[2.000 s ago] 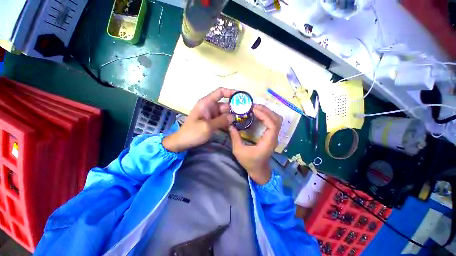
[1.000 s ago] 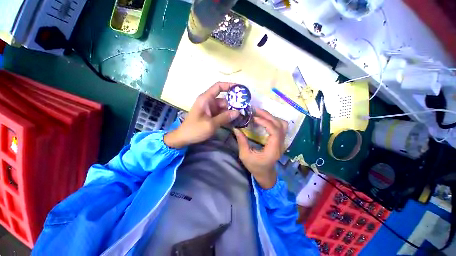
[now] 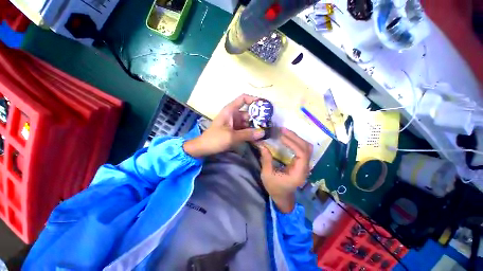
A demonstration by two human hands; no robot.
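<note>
My left hand (image 3: 225, 129) holds a small round watch-like device (image 3: 261, 112) above the work mat's front part. The device's face shows bright white patches on dark. A darker part of it lies at its lower edge, partly hidden by my left fingers. My right hand (image 3: 288, 166) is just right of and below the device, with thumb and fingers apart. I see nothing held in it. Its fingertips are close to the device's lower edge; whether they touch it is unclear.
Pale yellow mat (image 3: 222, 79) bears a tray of small metal parts (image 3: 269, 46) and a purple-blue stick (image 3: 318, 122). A large dark tool (image 3: 254, 26) hangs overhead. Red foam trays (image 3: 69, 132) stand left; another (image 3: 360, 238) lies lower right. Tape ring (image 3: 370, 188) is right.
The view has shifted, so the bench appears further right and lower. The device's face has changed from blue-white to white patches on dark. My right fingers have moved slightly away from it.
</note>
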